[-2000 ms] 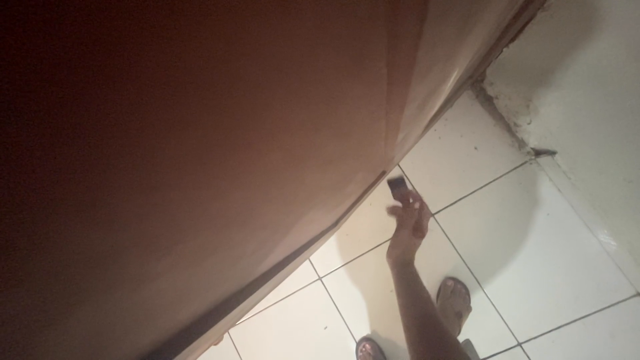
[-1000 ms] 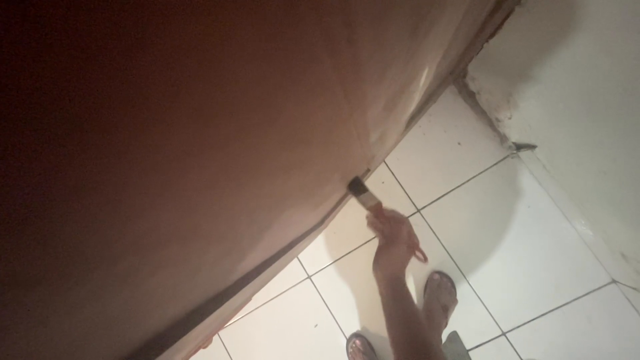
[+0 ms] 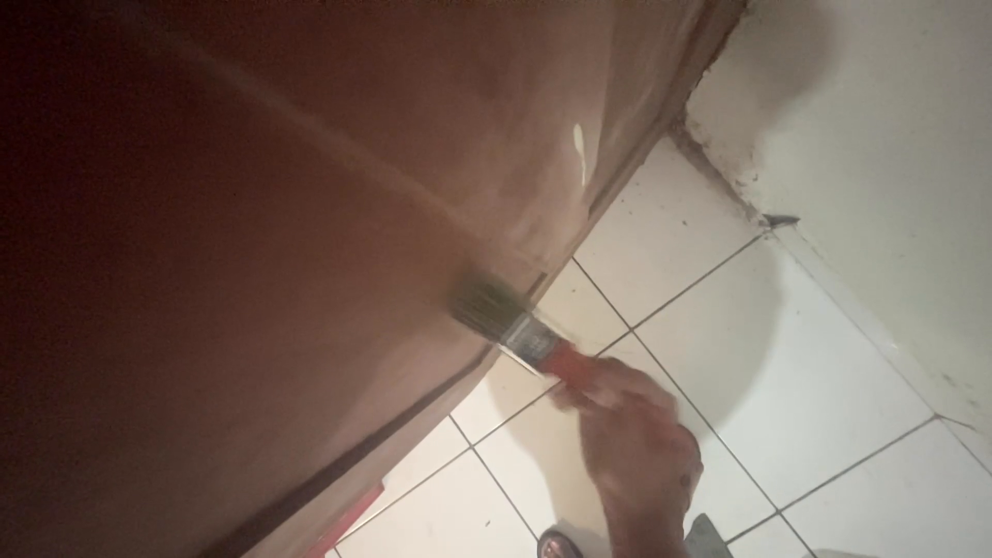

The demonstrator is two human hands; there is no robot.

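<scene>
My right hand [image 3: 639, 434] is closed around the red handle of a flat paintbrush [image 3: 535, 341]. The brush has a metal ferrule and dark, motion-blurred bristles, which lie against or just over the lower part of a large reddish-brown panel [image 3: 310, 256]. A pale streak [image 3: 580, 153] marks the panel above and to the right of the brush. Along the panel's lower edge runs a dark gap. My left hand is out of view.
White floor tiles [image 3: 697, 341] with dark joints lie below the panel. A pale wall [image 3: 891, 194] with a rough, chipped lower edge stands at the right. A sandaled foot [image 3: 559, 545] shows at the bottom, and a red edge [image 3: 349, 523] sticks out beneath the panel.
My right hand has brought the brush from beside the panel's edge over onto its face, moving left and up. The view has moved closer to the panel.
</scene>
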